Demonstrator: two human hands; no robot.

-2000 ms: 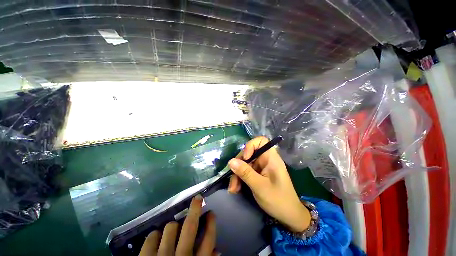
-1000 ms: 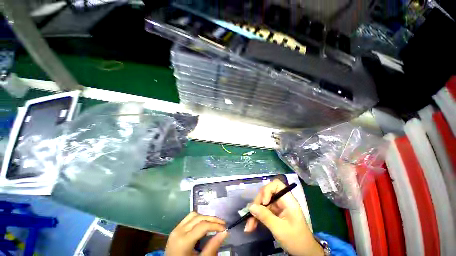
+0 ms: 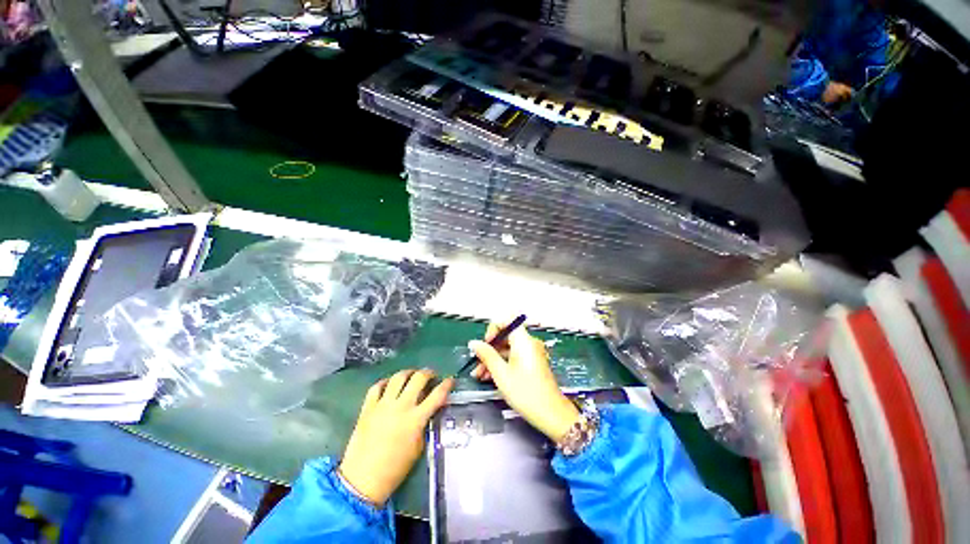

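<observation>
My right hand [image 3: 519, 374] holds a thin dark pen-like tool [image 3: 491, 345], tip down, at the upper left edge of a tablet back housing. My left hand [image 3: 396, 430] is beside the housing's upper left corner, its fingertips near the tool's tip; whether it holds a small piece cannot be told. The black housing [image 3: 495, 478] lies on a white foam sheet [image 3: 637, 398], partly under my right forearm and cut off at the bottom. A clear strip sheet [image 3: 585, 367] lies on the green mat above the housing, partly behind my right hand.
A clear bag of dark parts [image 3: 388, 308] lies left, near another dark housing on white sheets [image 3: 117, 303]. Stacked clear blister trays [image 3: 511, 207] stand behind. A second clear bag [image 3: 697, 356] and red and white foam trays [image 3: 893, 393] are right. A person's hand [image 3: 837, 94] shows far right.
Both hands have moved up from over the housing to its top left edge and the mat. The camera view has shifted, showing more of the bench and my sleeves.
</observation>
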